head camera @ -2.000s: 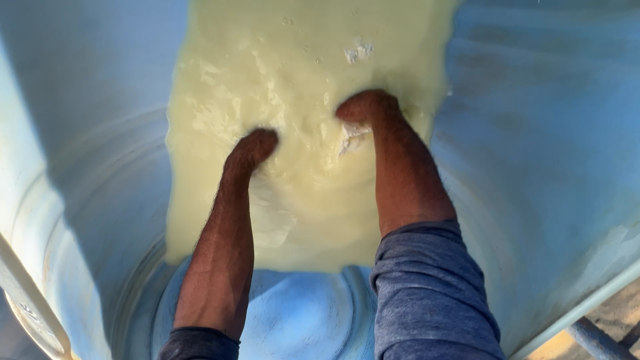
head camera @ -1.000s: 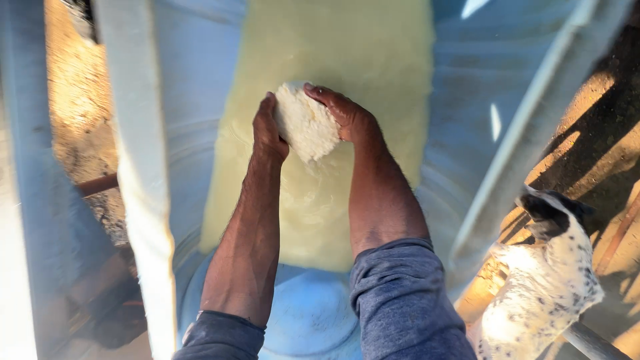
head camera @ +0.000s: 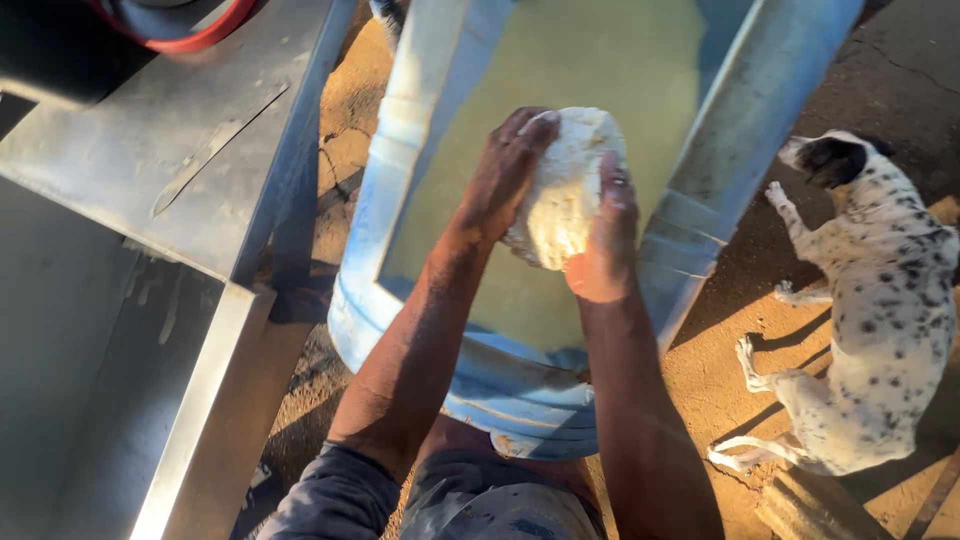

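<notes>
A white, crumbly lump of what looks like cheese curd (head camera: 566,187) is held between both hands above the blue plastic tub (head camera: 409,142). My left hand (head camera: 514,169) grips the lump's left side, fingers over its upper edge. On its right side, my right hand (head camera: 611,232) presses with the fingers pointing up. Cloudy yellow-green liquid (head camera: 600,52) lies in the tub below the lump. The underside of the lump is hidden.
Left of the tub stands a metal table (head camera: 135,165) with a knife (head camera: 217,150) on it and a red-rimmed container (head camera: 202,37) at its far end. A black-spotted white dog (head camera: 885,300) lies on the ground at the right.
Both hands were down in the liquid, then came up holding the white lump, which is now held above the tub. The view has swung toward the left, bringing in the metal table.
</notes>
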